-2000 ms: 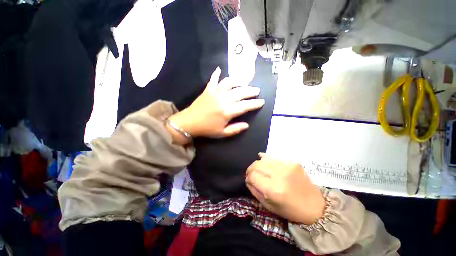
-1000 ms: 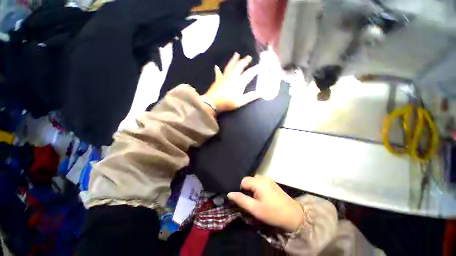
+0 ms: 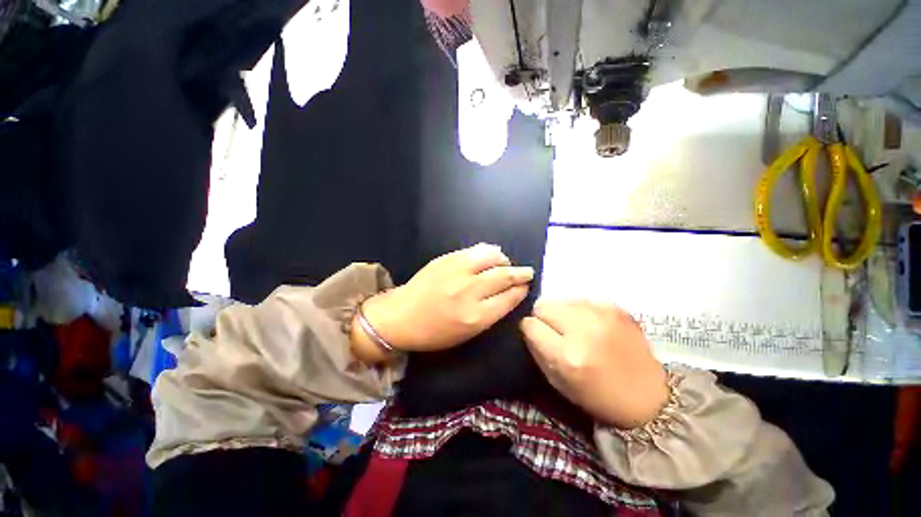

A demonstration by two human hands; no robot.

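A black cut fabric panel [image 3: 475, 202] lies on the white table, its right edge running from the presser foot [image 3: 550, 129] towards my lap. My left hand [image 3: 459, 300] lies palm down on the panel, fingers slightly spread and pointing at its right edge. My right hand [image 3: 594, 355] is bent at that edge, just below the left fingertips, thumb and fingertips closed on the cloth. Its other fingers are curled and partly hidden. The sewing machine head [image 3: 697, 45] is above right, with a ribbed knob [image 3: 612, 138]. The needle tip is too small to make out.
Yellow-handled scissors [image 3: 820, 202] and a thin metal tool [image 3: 836, 323] lie on the right. A dark phone [image 3: 912, 265] is at the right edge. A garment pile [image 3: 136, 151] is at the left. Pink cloth [image 3: 447, 18] hangs by the machine head.
My left hand has come down the panel from near the machine towards my lap. My right hand has moved up and right, onto the panel's edge. The panel's edge now lies straighter.
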